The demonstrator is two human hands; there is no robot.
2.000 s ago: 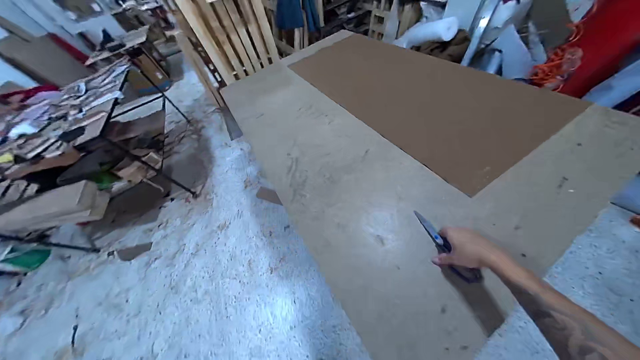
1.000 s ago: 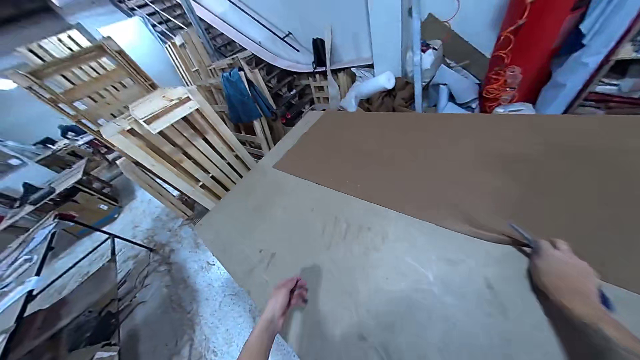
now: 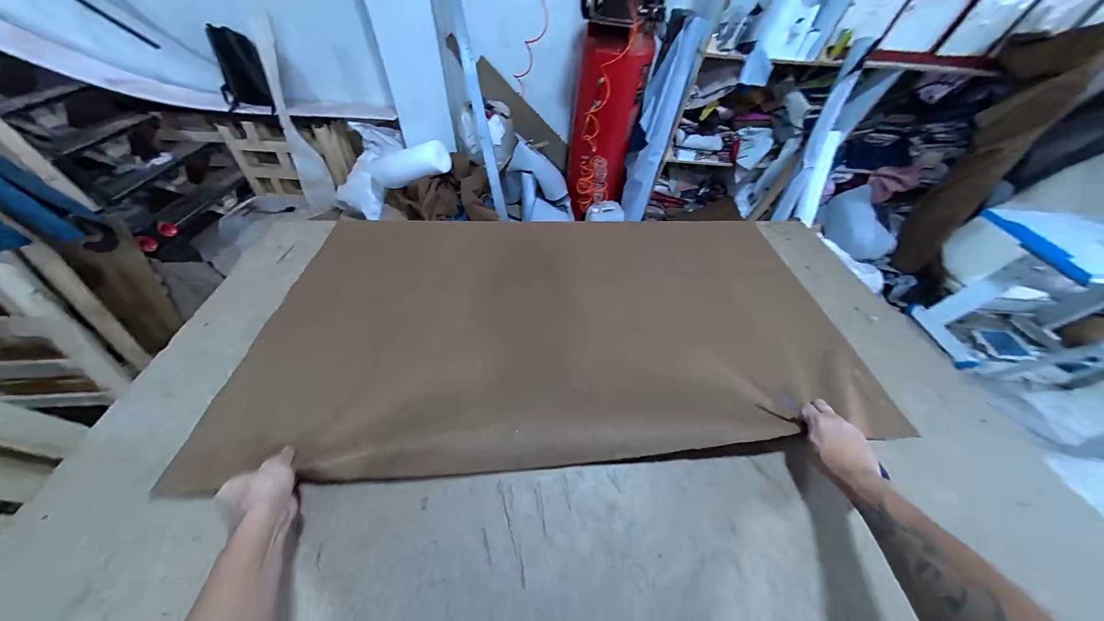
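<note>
A large brown sheet of fabric or similar material lies on the worktable. My left hand pinches its near edge toward the left corner. My right hand grips the same edge toward the right corner and also holds scissors, whose blades are blurred against the sheet and whose handle is mostly hidden by the hand. Between the hands the near edge is lifted a little at the right, with a dark shadow under it, and creases run from both grips.
Beyond the table stand a red cylinder with an orange coiled hose, a white roll and crowded shelves. Wooden pallets are close on the left. At the right is a white frame with blue edges.
My left hand, earlier over the bare tabletop, now holds the sheet's near edge. My right hand has come to that edge with the scissors. The view has swung to the right.
</note>
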